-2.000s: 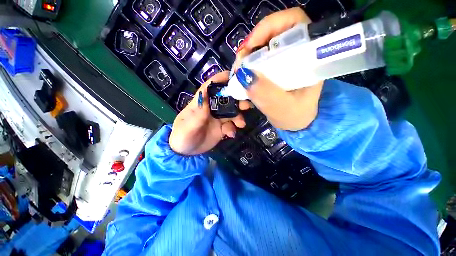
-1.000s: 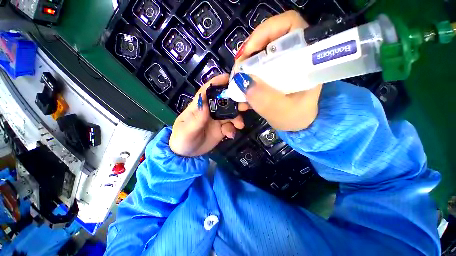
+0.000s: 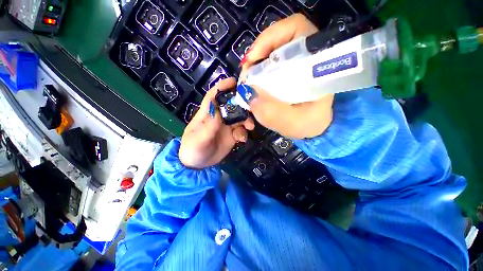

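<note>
My left hand (image 3: 204, 133) pinches a small black squarish housing (image 3: 231, 115) by its edges, its ringed face towards me. My right hand (image 3: 294, 108) is closed round the large translucent glue syringe (image 3: 339, 66), which has a dark blue label. The syringe's narrow end points left and down, and its small blue tip is at the housing's face; whether it touches cannot be told. A green adapter cap (image 3: 405, 58) is on the syringe's wide back end. Both hands are over the black blister tray (image 3: 175, 32), where more black housings (image 3: 184, 53) lie in pockets.
At the left stands a white fixture (image 3: 119, 182) with a red button, black blocks (image 3: 79, 140) and an orange part on it. A blue plastic bin (image 3: 20, 66) is at the far left. A controller box (image 3: 37, 15) with a red light is at the top left. Green mat borders the tray.
The syringe has shifted left, its back end most, and my right hand has moved slightly left with it. The housing is tilted a little differently in my left hand.
</note>
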